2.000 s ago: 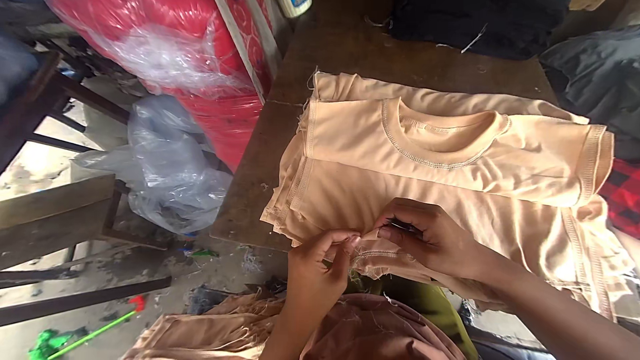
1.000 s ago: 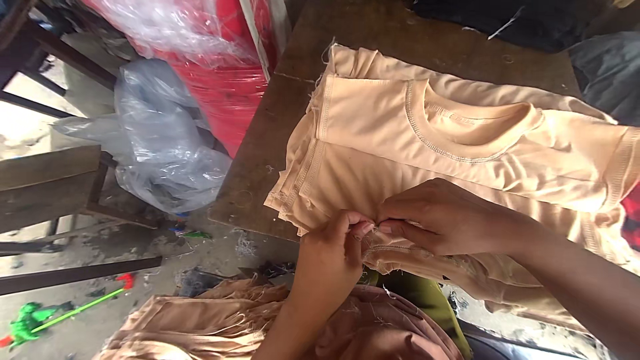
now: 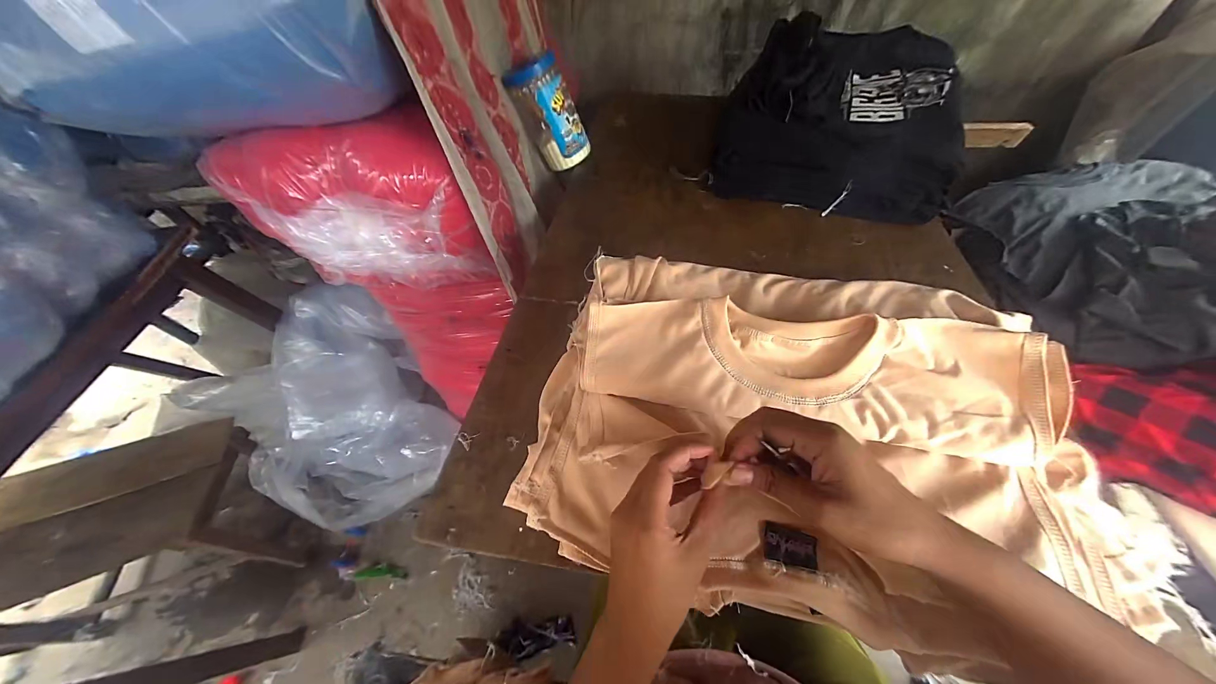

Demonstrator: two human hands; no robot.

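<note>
A stack of peach knit shirts (image 3: 646, 351) lies on a brown wooden table (image 3: 627, 218), the top one's ribbed neckline facing up. Over its near edge, my left hand (image 3: 665, 518) pinches a small fold of the peach fabric between thumb and fingers. Touching the same fold, my right hand (image 3: 807, 475) pinches it from the other side and has a thin metal tool (image 3: 777, 448) within its fingers; its kind is mostly hidden. Just below my hands, a small black label (image 3: 790, 546) is attached to the cloth near a hem.
Folded black shirts (image 3: 841, 123) sit at the table's far end, near a blue-lidded jar (image 3: 549, 112). Red plastic-wrapped bundles (image 3: 351, 199) and a clear plastic bag (image 3: 347, 399) are at left, beside a wooden bench (image 3: 114, 494). Dark cloth (image 3: 1102, 256) and red-black checked fabric (image 3: 1149, 427) lie right.
The view has tilted up, bringing the jar and black shirts into sight. My hands still pinch cloth at the near edge; the black label and the metal tool now show.
</note>
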